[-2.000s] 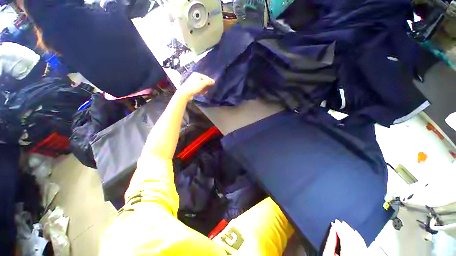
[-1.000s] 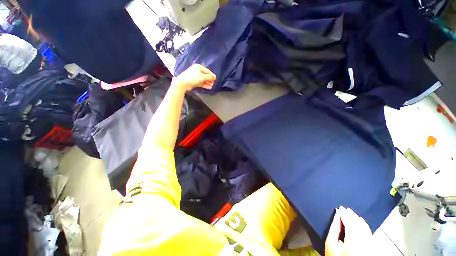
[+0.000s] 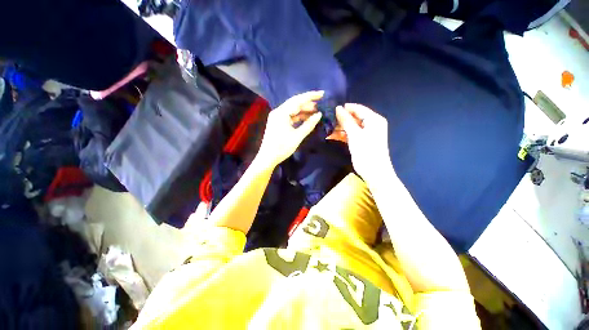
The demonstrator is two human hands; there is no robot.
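A navy fabric panel (image 3: 445, 129) lies flat on the table and hangs over its front edge at the right. A bluer navy cloth (image 3: 258, 38) runs from the top centre down to my hands. My left hand (image 3: 292, 126) is at its lower edge, with fingers curled and partly apart; I cannot tell whether it grips the cloth. My right hand (image 3: 363, 132) is close beside it, fingers pinched at the cloth's lower corner. Something small and reddish shows at my right fingertips, too blurred to name.
A dark grey box (image 3: 161, 135) stands left below the table. Red-rimmed baskets (image 3: 245, 126) with dark cloth are below my hands. Machine parts (image 3: 568, 151) are on the white table at the right. Dark garments lie at the left and top right.
My right hand has moved up and left from the panel's lower edge to beside my left hand. The bluer cloth has been drawn towards me. The view has shifted downward.
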